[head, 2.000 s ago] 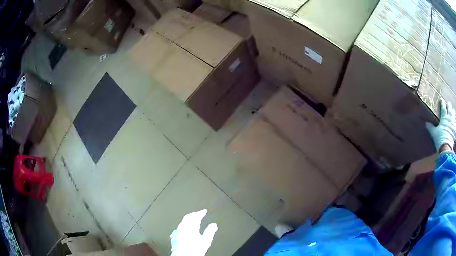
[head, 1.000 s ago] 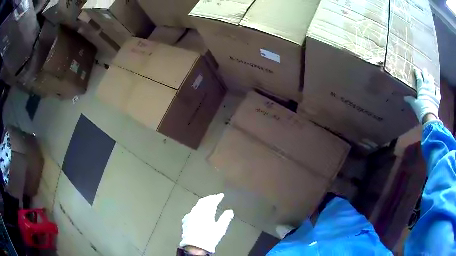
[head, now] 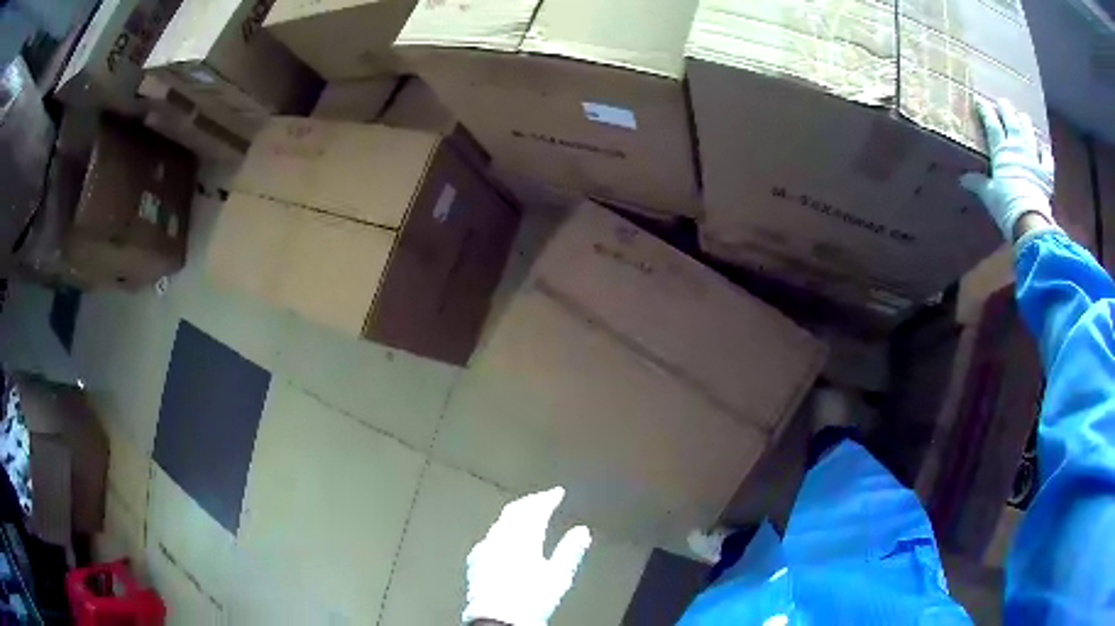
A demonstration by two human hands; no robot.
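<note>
My right hand (head: 1017, 171), in a white glove, rests with spread fingers on the top edge of a tall sealed carton (head: 844, 202) at the upper right. Shiny tape shows on the carton's top. My left hand (head: 526, 560), also gloved white, hangs over the floor at the bottom centre, thumb and fingers apart and holding nothing. A closed carton (head: 660, 355) with a centre seam stands on the floor between my hands, touched by neither. My feet are partly hidden by my blue clothing.
Another tall carton (head: 575, 122) stands beside the first. A closed carton (head: 318, 232) stands on the tiled floor (head: 318, 489). More cartons are stacked at the upper left. A red plastic stool (head: 116, 597) and an open carton (head: 67, 459) with whitish items are at the lower left.
The view has turned, so the stool and floor cartons sit lower or further left. My right hand stays on the tall carton's top edge. My left hand remains empty and appears slightly further right.
</note>
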